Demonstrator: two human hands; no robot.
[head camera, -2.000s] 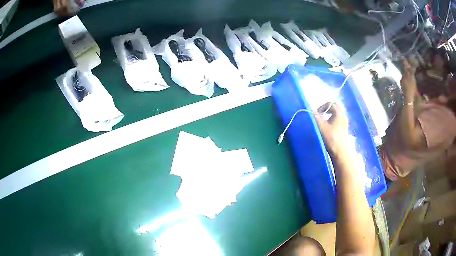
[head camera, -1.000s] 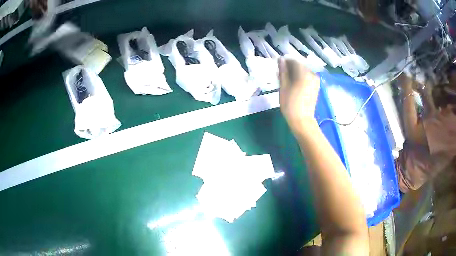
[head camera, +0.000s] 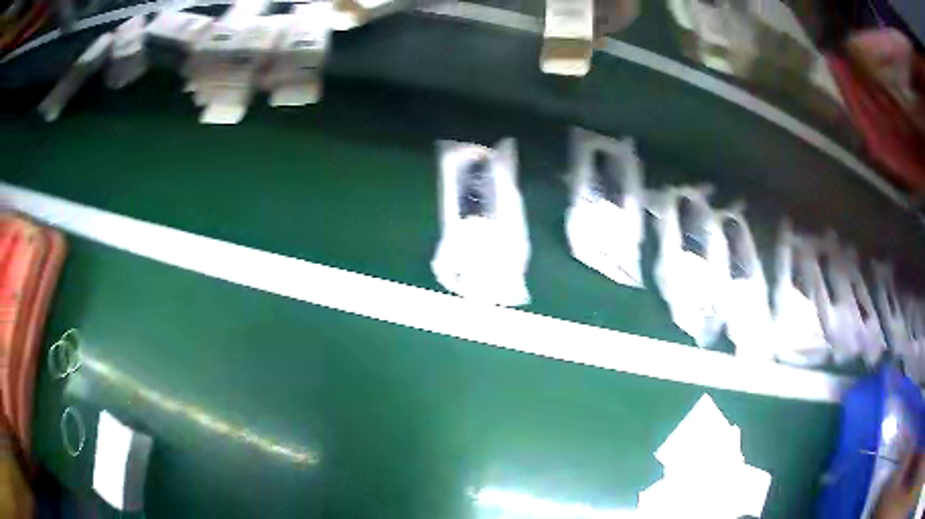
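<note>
Several bagged products with black cables (head camera: 482, 228) lie in a row across the green belt, from the middle to the right edge, their dark coils at the far ends. White leaflets (head camera: 710, 461) lie fanned on the near side of the belt at lower right. The blue bin (head camera: 852, 446) is cut off by the right edge. A blurred bit of skin over the bin at the lower right corner looks like my right hand (head camera: 898, 495); its fingers and anything in them cannot be made out. My left hand is not in view.
Retail boxes (head camera: 228, 66) stand at the far left. Another box (head camera: 567, 39) is beside a person's hand at top centre. A red-orange tray (head camera: 22, 304), thin rings (head camera: 67, 355) and a small white block (head camera: 120, 461) are at left. Someone's red sleeve (head camera: 893, 122) is at upper right.
The view has swung left, so bagged products, leaflets and bin sit further right. My right hand has gone from beside the bagged products to the lower right edge, over the bin.
</note>
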